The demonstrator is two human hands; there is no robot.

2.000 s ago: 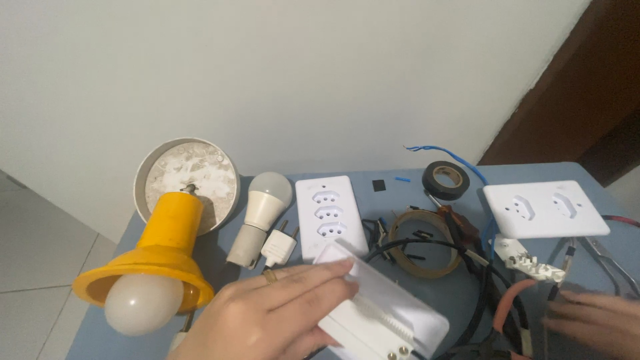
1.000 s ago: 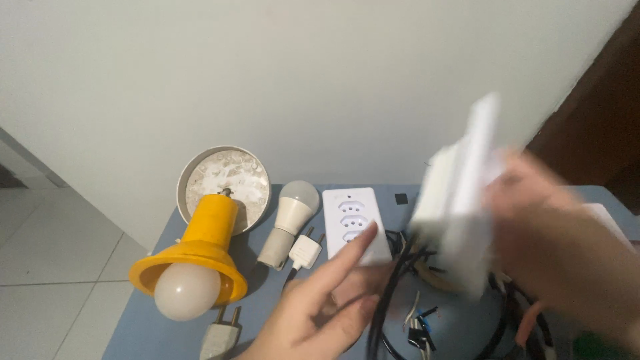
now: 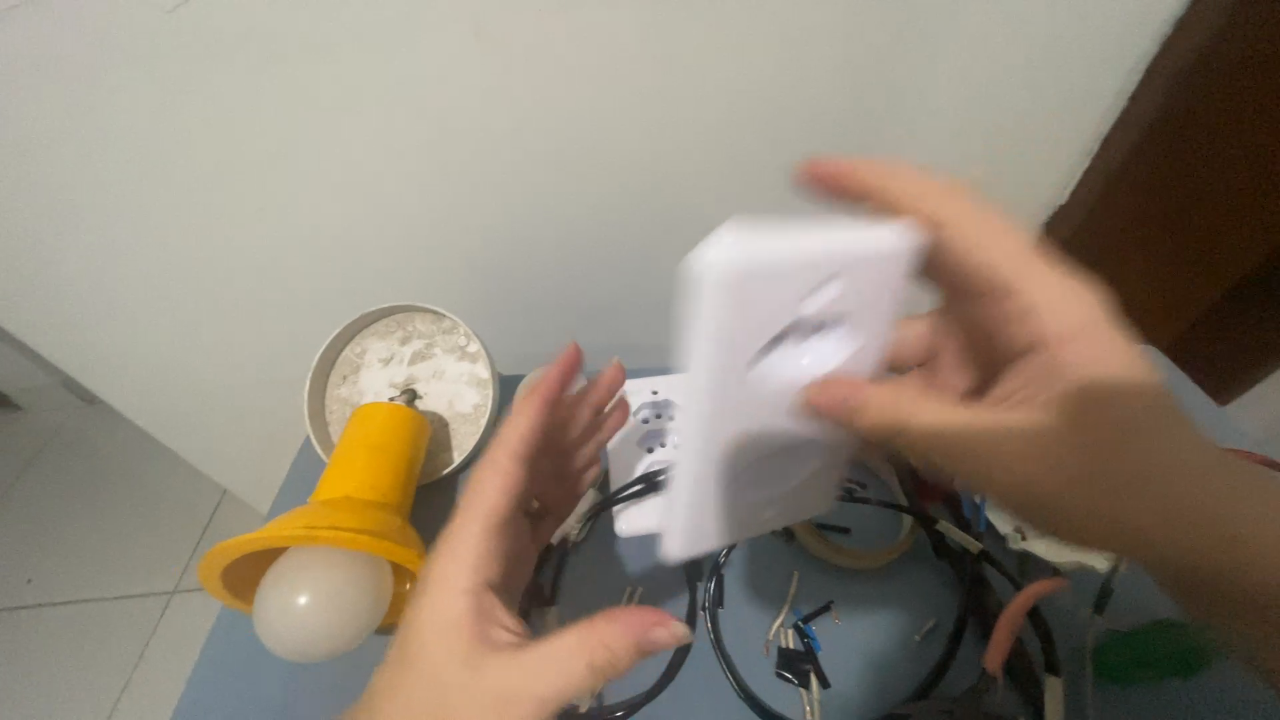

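My right hand (image 3: 960, 350) holds a white electrical outlet plate (image 3: 740, 420) upright and blurred above the table, gripping its right edge with thumb and fingers. My left hand (image 3: 530, 560) is spread apart just left of the plate, with nothing in it. Behind the plate, partly covered, lies a second white outlet plate (image 3: 645, 440) with several sockets. Black cable (image 3: 715, 610) loops below the held plate. Short stripped wire ends with black tape (image 3: 797, 662) lie inside the loops.
A yellow lamp (image 3: 370, 460) with a white bulb (image 3: 322, 603) sits at the left, against a round whitish dish (image 3: 440, 350). A roll of tape (image 3: 860, 550) lies behind the cable. Orange-red tool handle (image 3: 1020, 625) and a green thing (image 3: 1150, 650) are at the right. A wall stands behind the table.
The outlet plate, under my left hand two seconds ago, is now raised in my right hand, its socket face turned toward the camera. My left hand has opened wider beside it.
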